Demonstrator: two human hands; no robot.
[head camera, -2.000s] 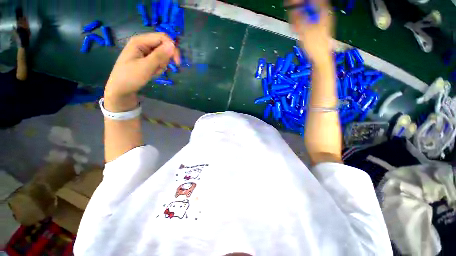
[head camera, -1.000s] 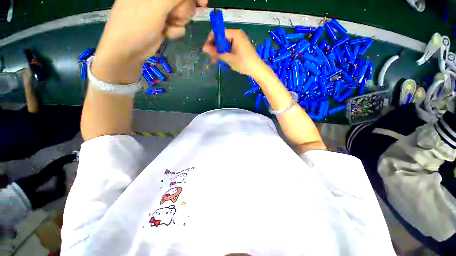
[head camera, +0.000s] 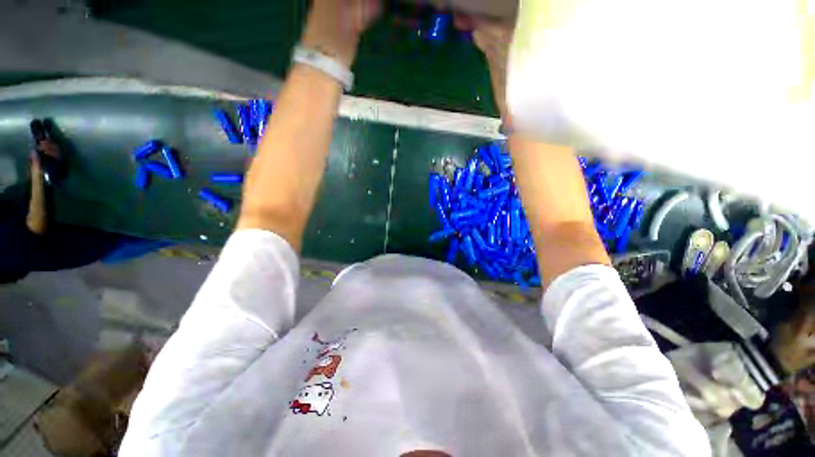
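Note:
My left hand (head camera: 346, 16) is at the top edge over the belt, partly cut off; its fingers cannot be made out. My right hand (head camera: 490, 37) is also at the top, blurred, just below a pale brown flat edge (head camera: 490, 7). A blue battery cell (head camera: 438, 27) shows between the hands; whether either hand touches it is unclear. A large pile of blue cells (head camera: 483, 210) lies on the green bench, partly hidden by my right forearm. A smaller group of blue cells (head camera: 253, 120) lies left of my left forearm, with several loose cells (head camera: 159, 162) farther left.
A pale rail (head camera: 420, 118) runs between bench and belt. A bright white glare or object (head camera: 661, 80) hides the upper right. White housings (head camera: 760, 259) and a small tray (head camera: 642, 266) are at right. Another person's hand (head camera: 37, 165) is at far left, near a dark tool.
Both hands have moved up and forward over the belt, away from above the bench. The cell seen in my right hand is no longer clearly in it. The bright white area has appeared at upper right.

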